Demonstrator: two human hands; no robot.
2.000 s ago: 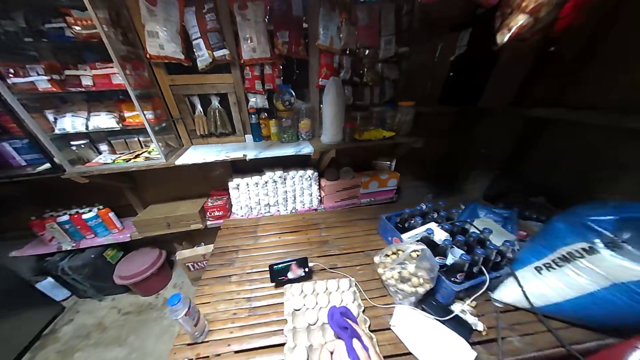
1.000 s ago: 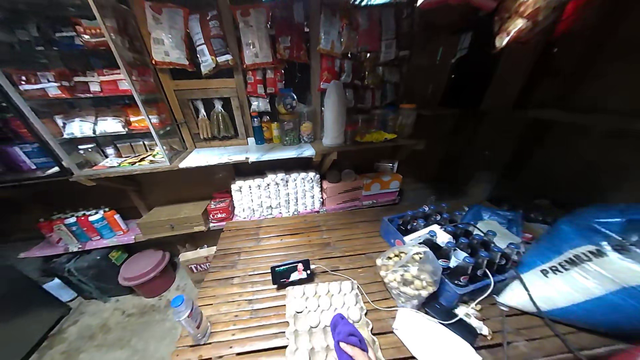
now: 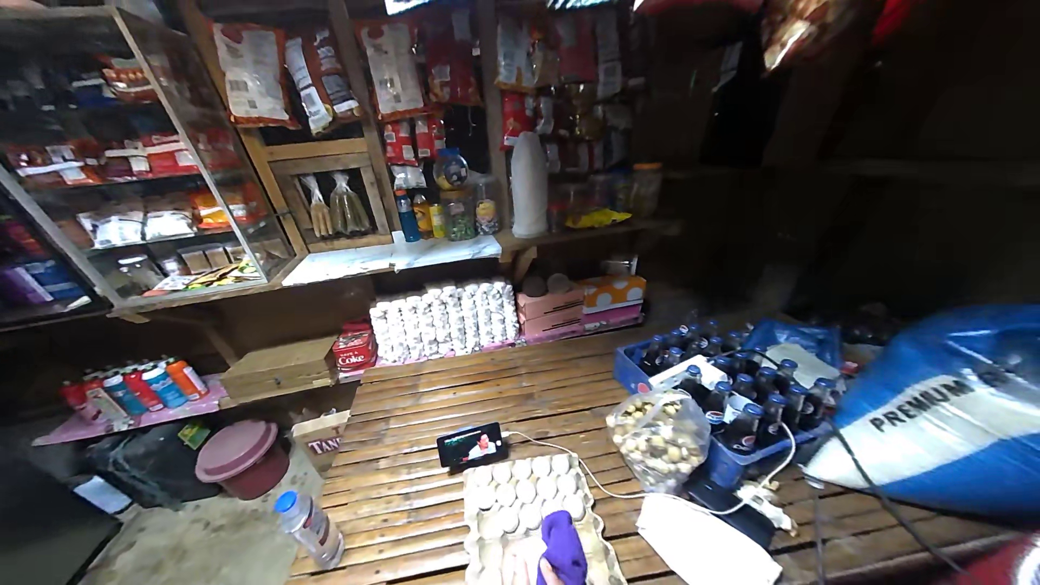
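A cardboard egg tray (image 3: 479,548) lies on the slatted table at the bottom middle, with several whitish eggs (image 3: 526,491) in its far rows. My right hand (image 3: 551,572) is at the frame's lower edge, mostly hidden, its fingers against a bunched purple cloth (image 3: 563,546) over the tray's near part. Just left of the cloth, my left hand (image 3: 517,564) shows pale and blurred above the tray; whether it holds anything cannot be told. Beyond the tray, a phone (image 3: 471,446) stands on its long side with its screen lit and a white cable plugged in.
Right of the tray are a plastic bag of small eggs (image 3: 660,439), a white cloth (image 3: 703,540) and a blue crate (image 3: 723,465) of bottles. A blue-capped plastic bottle (image 3: 310,530) stands left. A large blue and white sack (image 3: 942,431) lies far right.
The purple cloth, looped two seconds ago, is now bunched. Fingers that showed at its right side are out of sight there; fingers now show at its lower left.
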